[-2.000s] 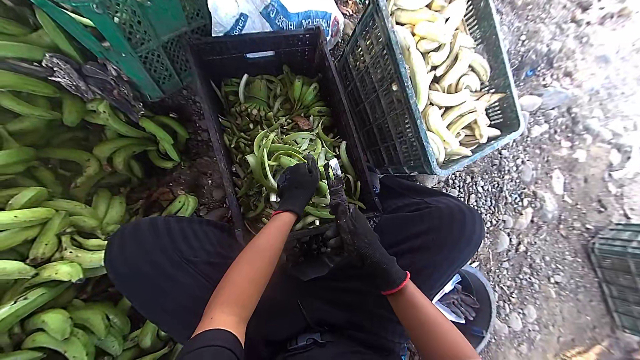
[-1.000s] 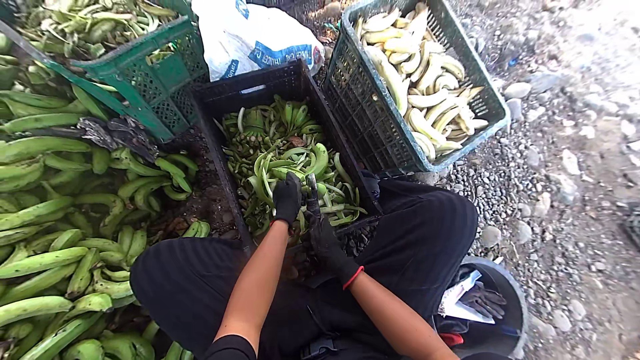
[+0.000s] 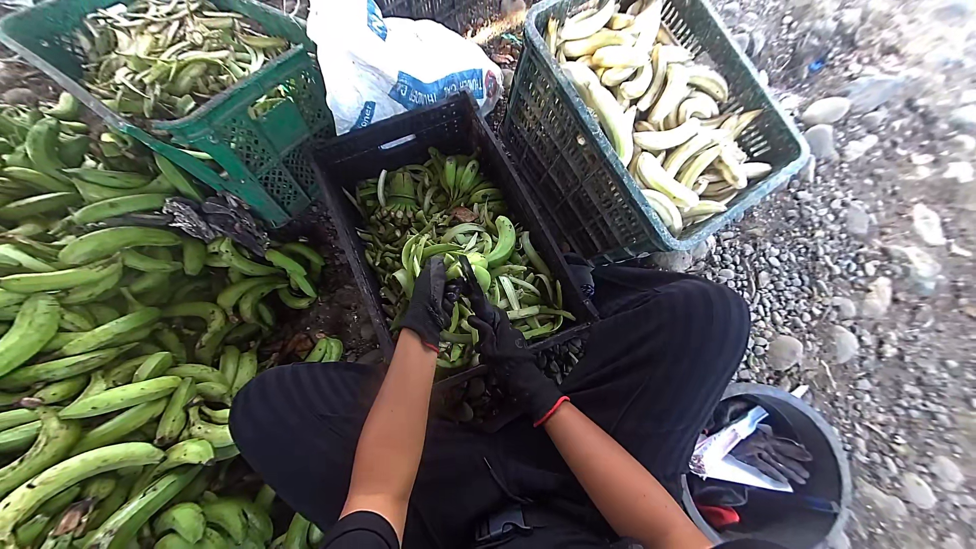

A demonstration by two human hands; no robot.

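My left hand (image 3: 428, 301), in a black glove, is over the black plastic crate (image 3: 354, 263) between my legs, its fingers curled by some green plantain pieces. Close beside it is my right hand (image 3: 507, 343), also gloved in black with a red cuff, fingers stretched toward the same spot. Whatever either hand grips is hidden by the dark gloves and the greenery. Green peels (image 3: 526, 297) fill the crate, and one green plantain (image 3: 502, 241) lies on them just beyond my hands.
Unpeeled green plantains (image 3: 114, 328) are heaped at left. A green crate (image 3: 252, 145) of peels stands behind them, and another crate (image 3: 656, 236) at upper right holds peeled plantains (image 3: 671, 137). A white sack (image 3: 427, 57) sits between. A bucket (image 3: 839, 473) with gloves is at lower right, on gravel.
A pale piece seen at my fingers two seconds ago does not show there now. Both hands stay close together over the black crate. The view has shifted a little.
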